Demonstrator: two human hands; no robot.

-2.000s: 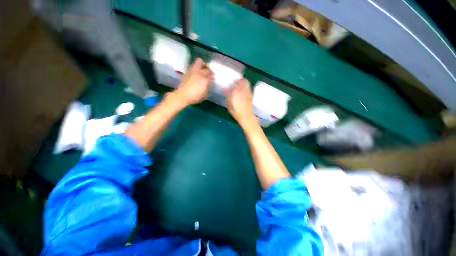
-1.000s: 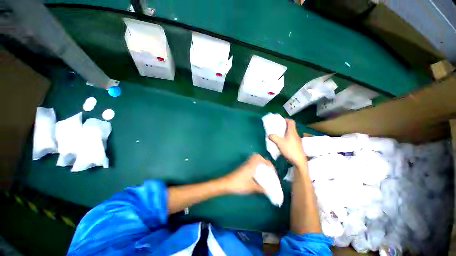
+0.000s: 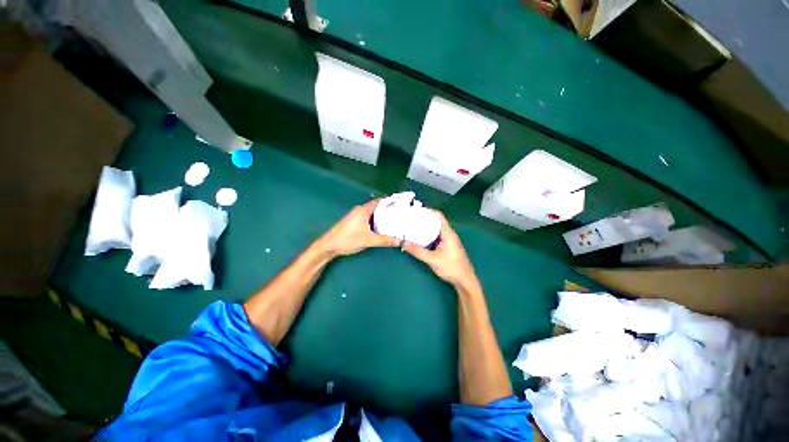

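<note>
My left hand [image 3: 353,231] and my right hand [image 3: 445,250] are close together over the middle of the green bench. They hold white wrapped items [image 3: 407,219] between them, seen end-on; dark edges show at the fingers, and I cannot tell exactly how the bundles divide. White product cartons stand in a row at the far edge: one on the left [image 3: 350,112], one in the middle [image 3: 447,148] and one on the right [image 3: 532,192], with tops open and small red marks. Further right, white cartons [image 3: 619,231] lie tilted.
At left are white pouches [image 3: 176,237], white discs [image 3: 197,173] and a blue cap [image 3: 242,159] by the metal post [image 3: 203,116]. At right, a brown bulk carton [image 3: 692,289] holds a heap of wrapped items [image 3: 623,367]. The green conveyor [image 3: 554,95] runs behind.
My hands have moved left and away from the bulk carton to the bench middle, and the bundles, held apart a second ago, are now together. The camera view has shifted.
</note>
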